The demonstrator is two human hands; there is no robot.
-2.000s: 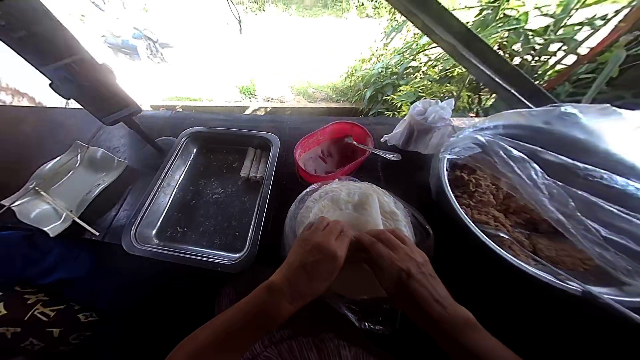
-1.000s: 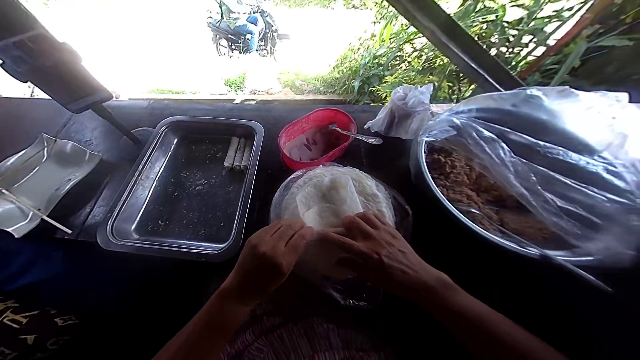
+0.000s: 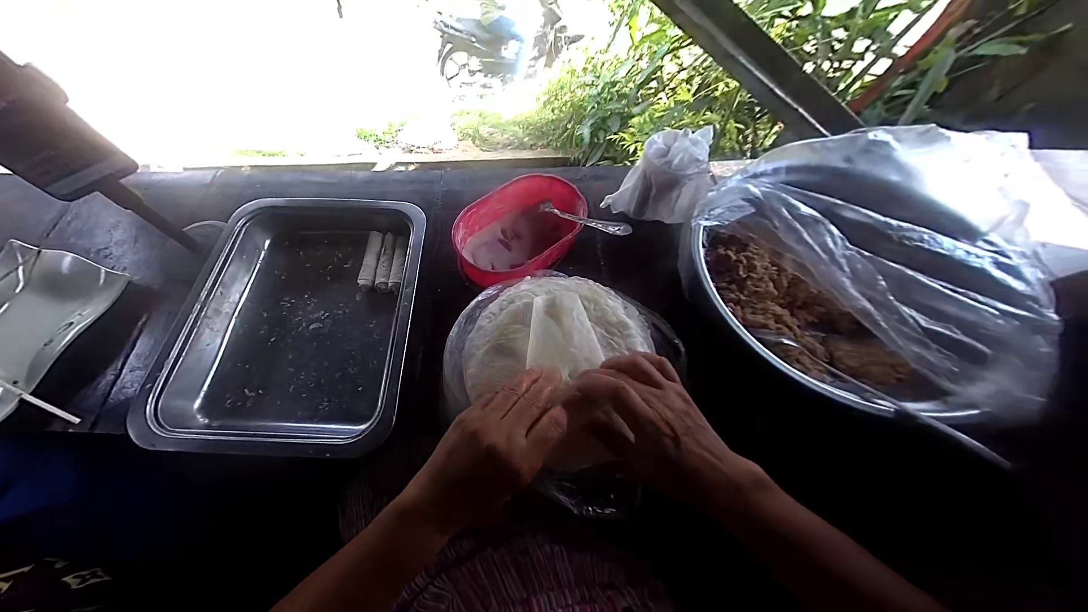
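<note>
A stack of thin white round wrappers point(image 3: 493, 340) lies on clear plastic in front of me. On top of it is a wrapper with its sides folded inward point(image 3: 565, 327). My left hand point(image 3: 510, 429) and my right hand point(image 3: 650, 416) meet at the near part of this folded wrapper, fingers bent onto it. What lies under the fingers is hidden. Left of the stack, a metal tray point(image 3: 280, 438) holds three slim white rolls point(image 3: 382, 262) in its far right corner. Behind the stack, a red plastic tub point(image 3: 580, 204) holds a whitish paste and a metal spoon point(image 3: 595, 223).
At right stands a large metal basin point(image 3: 722, 319) of brown shredded filling, partly covered by clear plastic point(image 3: 918, 280). A white plastic bag point(image 3: 667, 174) sits behind. A pale wavy dish point(image 3: 51, 297) with a stick point(image 3: 41, 402) is at far left. A motorcycle point(image 3: 484, 51) is outside.
The folded part of the wrapper beyond my fingers now shows as a narrower strip with its sides in. Both hands stay at the stack. The motorcycle outside has moved between frames.
</note>
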